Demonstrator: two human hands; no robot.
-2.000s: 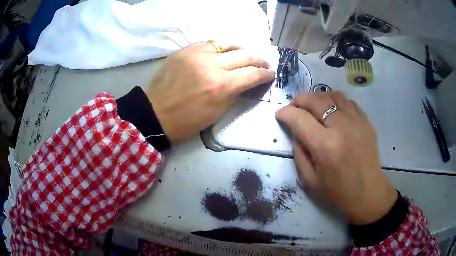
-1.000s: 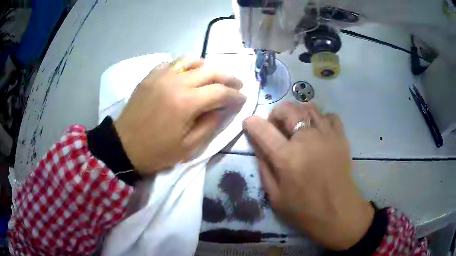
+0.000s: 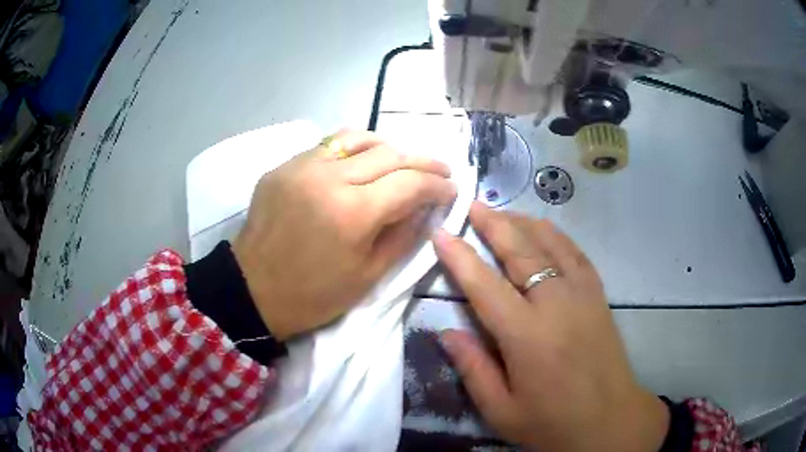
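Observation:
The white fabric piece (image 3: 353,362) lies on the machine bed. It runs from the presser foot (image 3: 485,146) down to the front table edge, with a flat part at the left. Its curved edge passes just left of the round needle plate (image 3: 508,177). My left hand (image 3: 340,234) lies on the fabric with bent fingers, their tips near the curved edge. My right hand (image 3: 548,331) has its index fingertip and thumb at the right edge of the fabric, holding that edge. The needle cannot be made out.
The white machine head (image 3: 513,53) is above my hands, with a cream-yellow ribbed knob (image 3: 603,147). A slim black tool (image 3: 767,228) lies on the bed at the right. A dark tool (image 3: 758,119) is by the machine body. Dark smudges (image 3: 433,380) mark the front table.
The fabric has come from the back left to hang over the front under my left hand, with its curved edge at the foot. Both hands have moved slightly forward and left.

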